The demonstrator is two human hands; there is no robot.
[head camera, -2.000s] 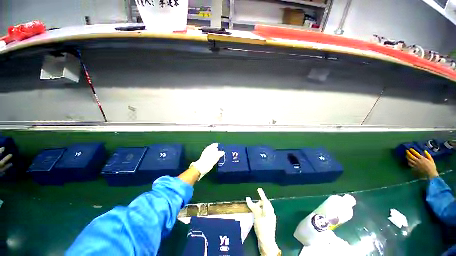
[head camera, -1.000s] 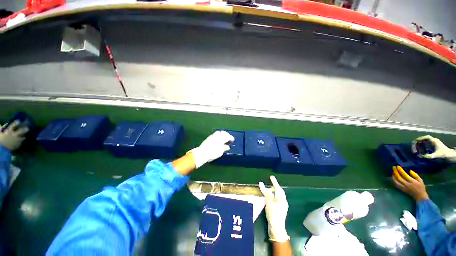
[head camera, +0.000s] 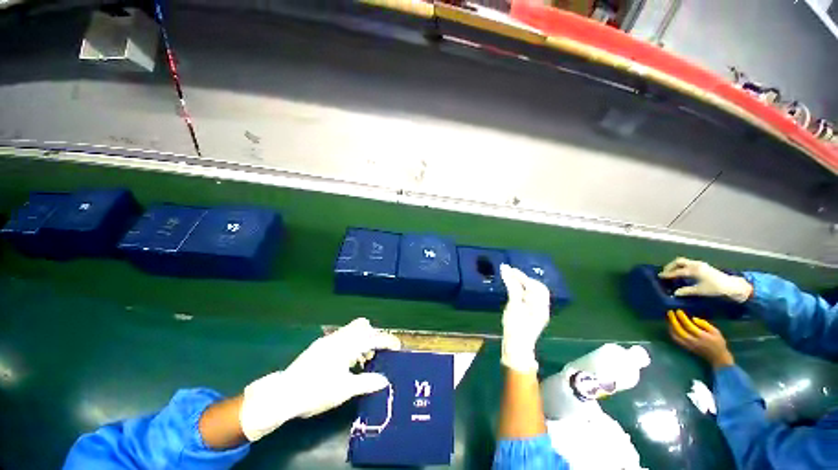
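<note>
A stack of navy booklets (head camera: 421,418) with a white logo and line drawing lies in front of me. My left hand (head camera: 322,372), in a white glove, is at its upper left corner, thumb and fingers apart. My right hand (head camera: 526,317), also gloved, is over the front of an open box base (head camera: 480,292) with a dark hole, its fingertips near the lid (head camera: 540,275) and nothing visible in it. To the left, a box base (head camera: 366,261) has a flat printed cover on top, beside its lid (head camera: 428,262).
More navy box pairs (head camera: 202,240) lie left on the green belt (head camera: 308,248). A white bottle (head camera: 611,369) and limp white cloths (head camera: 597,441) lie right of the stack. Another person's hands (head camera: 703,335) work at a box (head camera: 652,292) on the right. A grey panel (head camera: 368,147) runs behind.
My left hand has moved from the covered box back to the booklet stack. My right hand has moved from beside the stack up to the open box. The boxes appear further left.
</note>
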